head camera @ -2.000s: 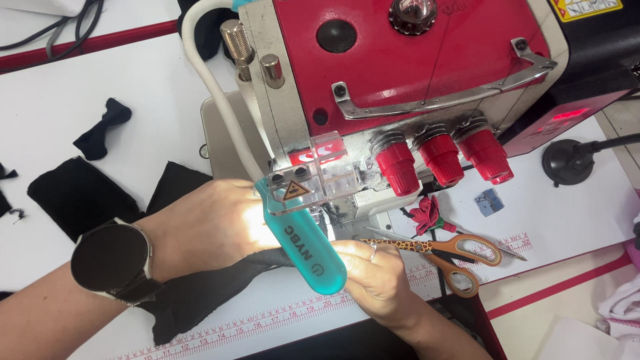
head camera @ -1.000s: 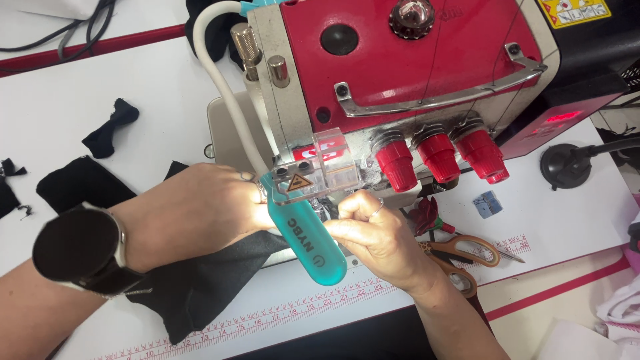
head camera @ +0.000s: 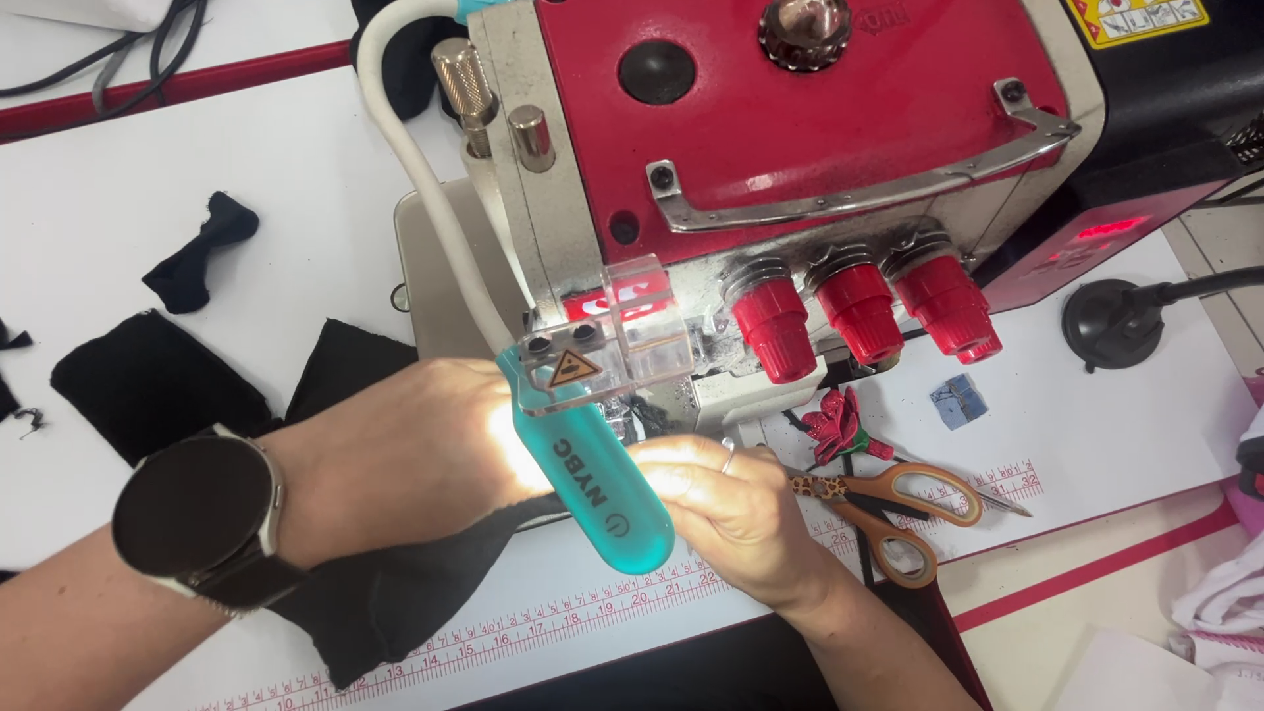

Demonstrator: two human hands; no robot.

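Note:
A red and grey overlock sewing machine (head camera: pixel 810 128) fills the upper middle. My left hand (head camera: pixel 425 434), with a watch on its wrist, lies on black fabric (head camera: pixel 415 583) left of the teal lamp head (head camera: pixel 592 484); its fingertips are hidden behind the lamp. Just right of the lamp, below the needle area, my right hand (head camera: pixel 731 504) has its fingers pinched together, a ring on one; what lies between them is hidden. The clear plastic guard (head camera: pixel 612 336) hangs above both hands. Another black fabric piece (head camera: pixel 346 365) shows behind my left hand.
Orange-handled scissors (head camera: pixel 889 504) and a red fabric flower (head camera: pixel 839 425) lie right of my right hand. Farther right are a small blue-grey patch (head camera: pixel 958 400) and a black lamp base (head camera: pixel 1114 324). Black scraps (head camera: pixel 202 252) lie at the left. A printed ruler (head camera: pixel 533 637) runs along the front edge.
Two seconds ago my right hand was lower, beside the scissors' blades; it has since come up near the needle area. The black fabric under my left hand has shifted.

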